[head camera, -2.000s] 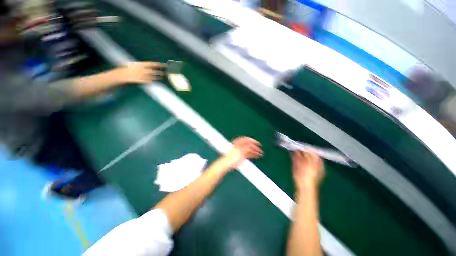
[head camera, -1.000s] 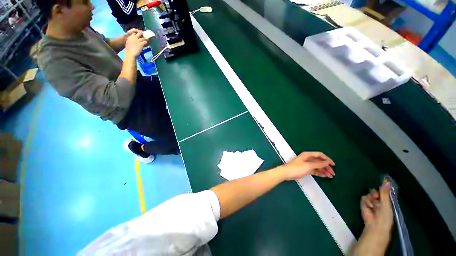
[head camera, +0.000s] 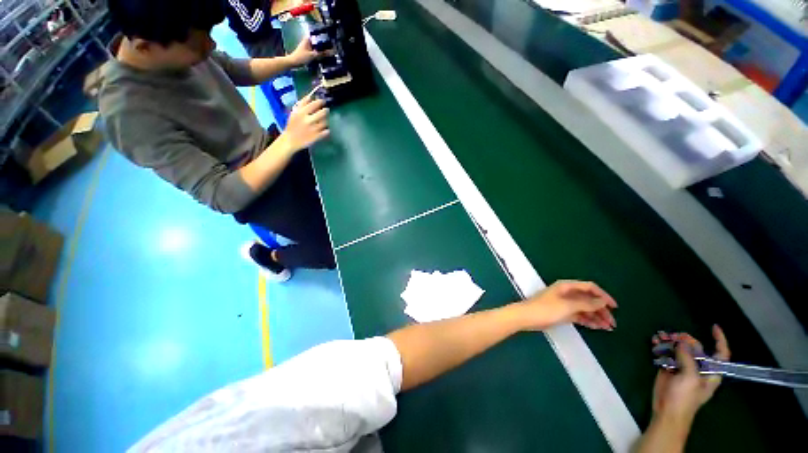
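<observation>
My right hand, at the lower right over the dark green belt, holds the silver adjustable wrench. The wrench's head is at my fingers and its handle runs right, out of the picture. My left hand is over the pale rail and the belt's near edge, fingers apart and slightly curled, with nothing seen in it. A fanned stack of white slips lies on the green bench beside my left forearm.
A white compartment tray sits on the far ledge. A pale metal rail divides bench and belt. Black fixtures stand at the far left, where a person in a grey-green top works. A small cream unit lies on the belt.
The wrench has swung from pointing down to lying nearly level, its handle now to the right. The neighbouring person's hands have moved to the black fixtures. The view has shifted slightly.
</observation>
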